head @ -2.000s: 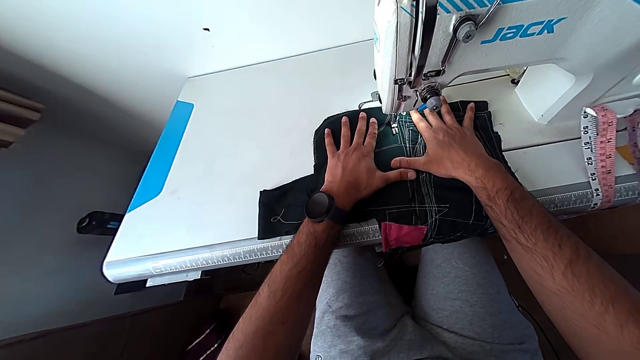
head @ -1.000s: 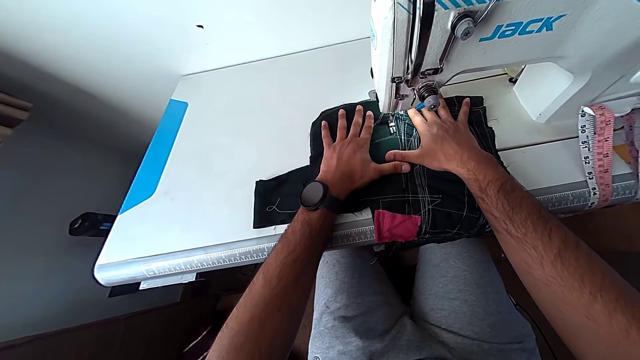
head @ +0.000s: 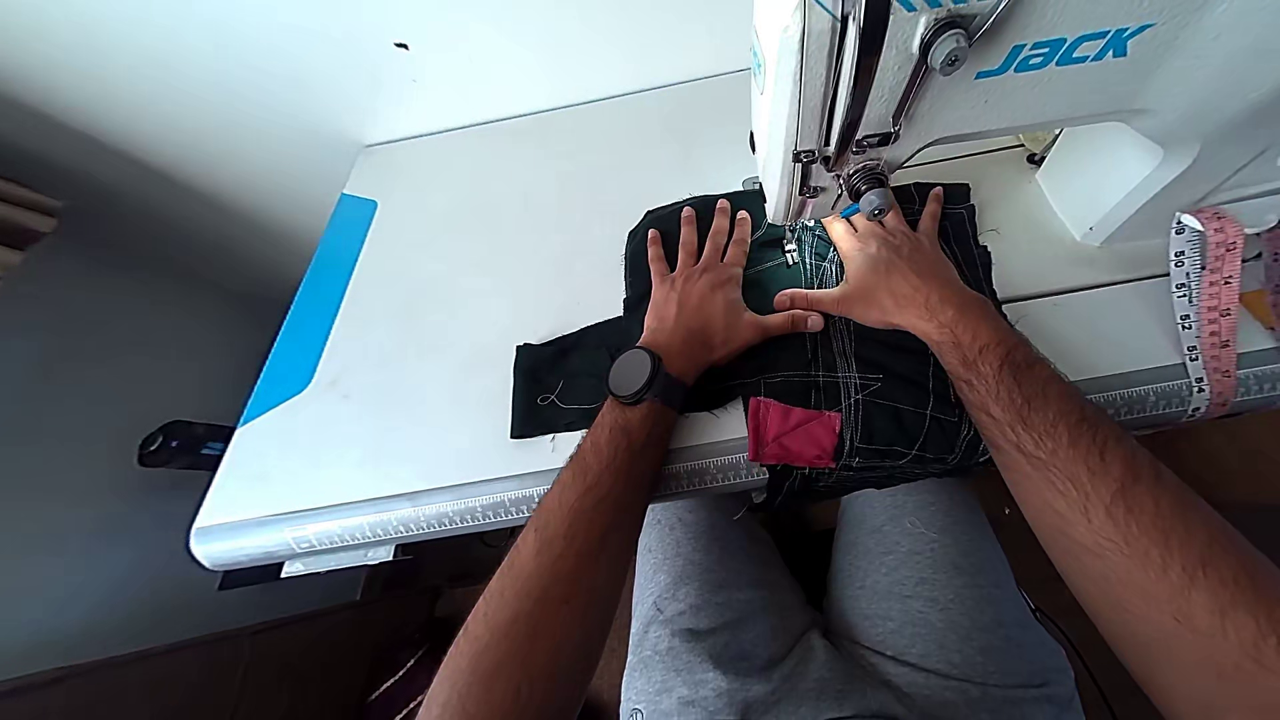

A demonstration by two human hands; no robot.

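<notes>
Dark green and black fabric (head: 900, 390) with many lines of white stitching lies on the sewing table under the presser foot (head: 790, 250) of a white Jack sewing machine (head: 1090, 90). My left hand (head: 708, 300) rests flat on it, fingers spread, left of the presser foot, with a dark watch at the wrist. My right hand (head: 885, 265) presses on the fabric to the right of the foot; some of its fingertips are partly hidden behind the machine's round knob. The two thumbs lie close together. A red fabric patch (head: 795, 432) sits on the near part of the cloth.
A measuring tape (head: 1205, 310) hangs over the table's front edge at the right. Along that edge runs a printed ruler strip (head: 420, 518). A dark object (head: 185, 444) sticks out beyond the table's left side. The machine head stands close above my hands.
</notes>
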